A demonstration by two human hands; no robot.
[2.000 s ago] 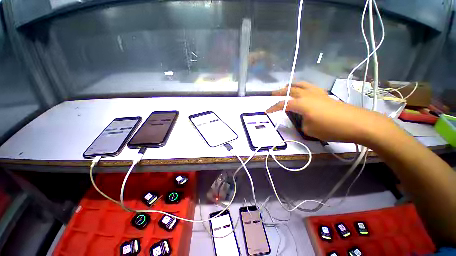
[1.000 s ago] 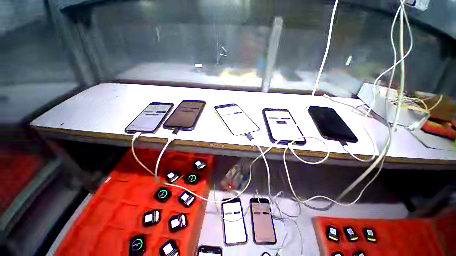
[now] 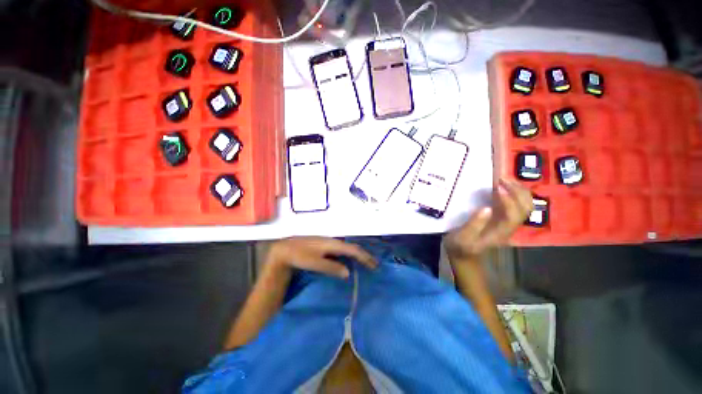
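Note:
The left red tray (image 3: 108, 146) holds several small dark smartwatches (image 3: 225, 145) in its right-hand pockets, some with green rings on the face. The right red tray (image 3: 616, 188) holds several watches (image 3: 569, 170) in its left-hand columns. Between the trays lie several smartphones (image 3: 307, 173) with white or pinkish lit screens. My right hand (image 3: 496, 219) is over the right tray's lower left corner, fingers bent and apart, beside the lowest watch (image 3: 538, 212); it appears empty. My left hand (image 3: 322, 254) is empty, fingers spread, at my lap below the worktop edge.
Thin white cables (image 3: 459, 96) run from the phones towards the back. Another white cord crosses the top of the left tray. A whitish container with white items (image 3: 531, 338) stands low at the right, below the worktop.
The view has tilted down from the shelf to the worktop and my lap. My right hand, earlier at the shelf's rightmost phone, is now at the right tray. My left hand has come into view.

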